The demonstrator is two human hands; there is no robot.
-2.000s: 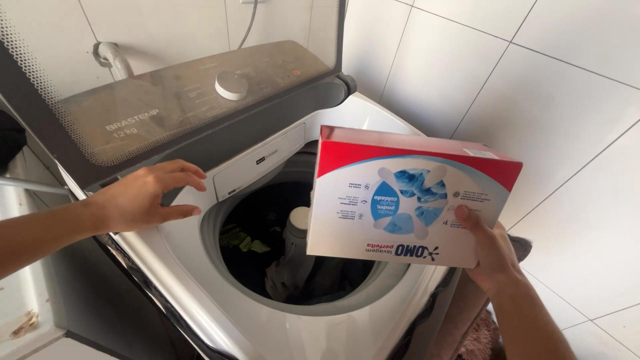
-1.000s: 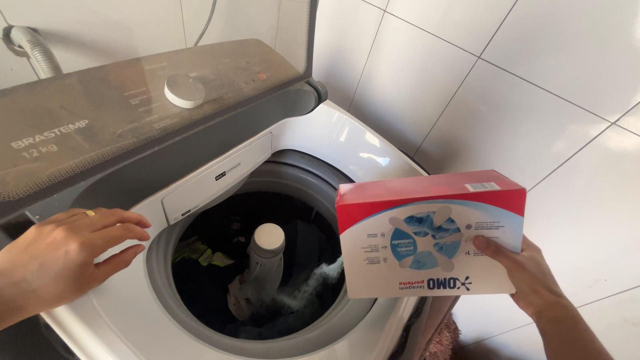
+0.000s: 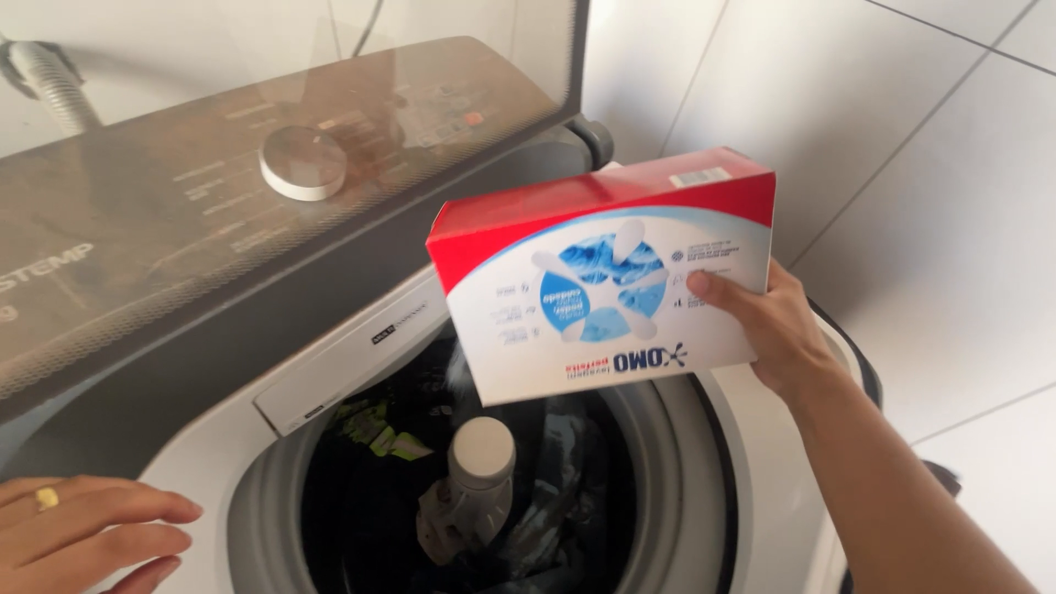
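Note:
My right hand (image 3: 767, 330) grips the right end of an OMO laundry detergent box (image 3: 594, 289), which is red, white and blue and upside down, its print inverted. The box is over the back part of the open tub of a top-loading washing machine (image 3: 775, 462). Whitish powder shows below its lower left corner. Dark clothes (image 3: 371, 511) and a piece with green parts (image 3: 384, 433) lie in the tub around the agitator (image 3: 483, 454). At the lower left, my left hand (image 3: 99, 528), with a ring, holds nothing, its fingers apart beside the tub rim.
Behind the tub is the control panel with a round white knob (image 3: 303, 162), seen through the raised transparent lid (image 3: 462, 74). A closed dispenser drawer (image 3: 355, 355) lies along the tub's back left edge. A grey corrugated hose (image 3: 58, 87) and white wall tiles (image 3: 949, 206) stand behind.
The box in my right hand has moved from the right side of the tub to over its back part. Whitish powder has spread on the dark clothes. The view has come closer to the machine.

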